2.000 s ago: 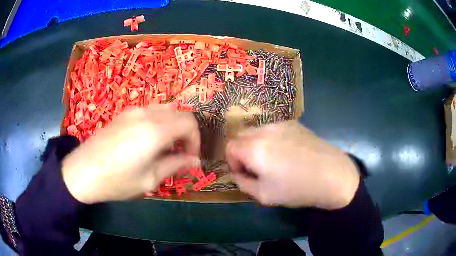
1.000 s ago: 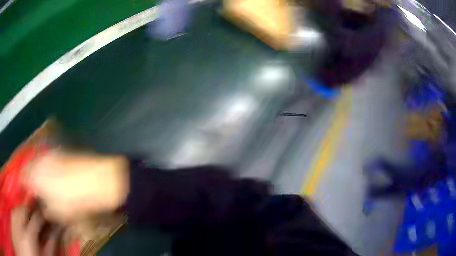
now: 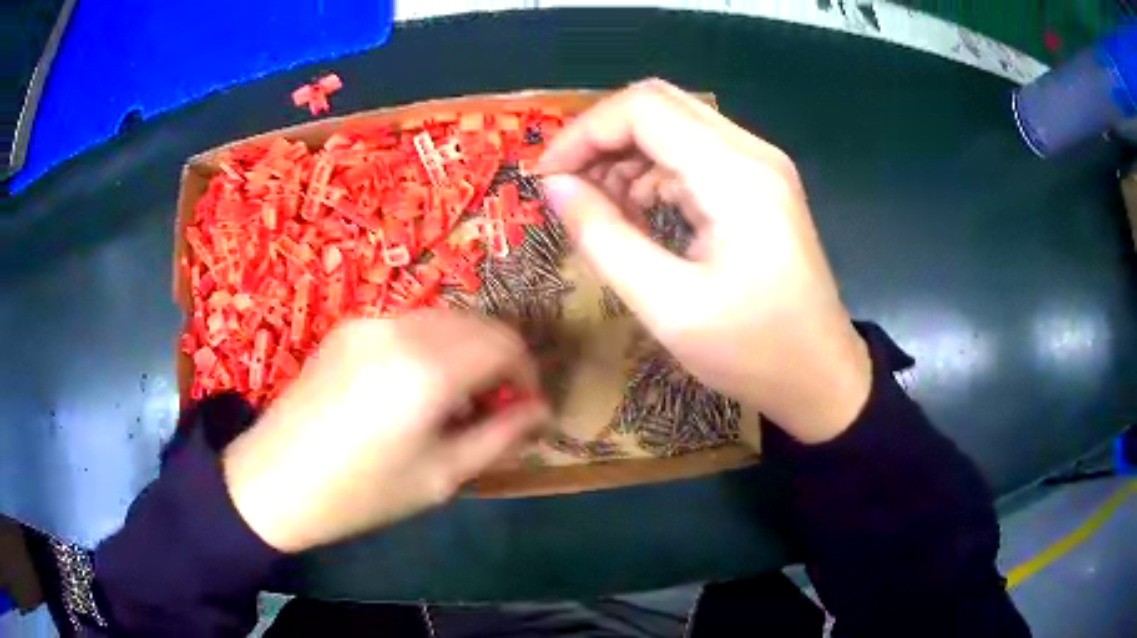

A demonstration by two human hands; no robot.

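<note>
A shallow cardboard tray [image 3: 599, 476] holds a heap of red plastic clips [image 3: 268, 249] on its left and upper part and thin metal screws [image 3: 673, 405] on its right. My left hand [image 3: 399, 418] is over the tray's lower middle, slightly blurred, with its fingers curled around a red clip [image 3: 503, 396]. My right hand [image 3: 711, 243] is over the tray's upper right, thumb and forefinger close together at the edge of the clips and screws. Whether its fingertips hold anything cannot be told.
A stray red clip [image 3: 316, 94] lies above the tray. A blue sheet or bin [image 3: 237, 56] is at the upper left. A blue-grey cylinder [image 3: 1072, 100] is at the upper right. A white strip [image 3: 698, 28] runs along the far edge. A yellow floor line [image 3: 1079, 538] shows at lower right.
The view swung to the right and is now back over the tray. Compared with two seconds ago, my right hand is higher over the tray, and screws show in the lower right.
</note>
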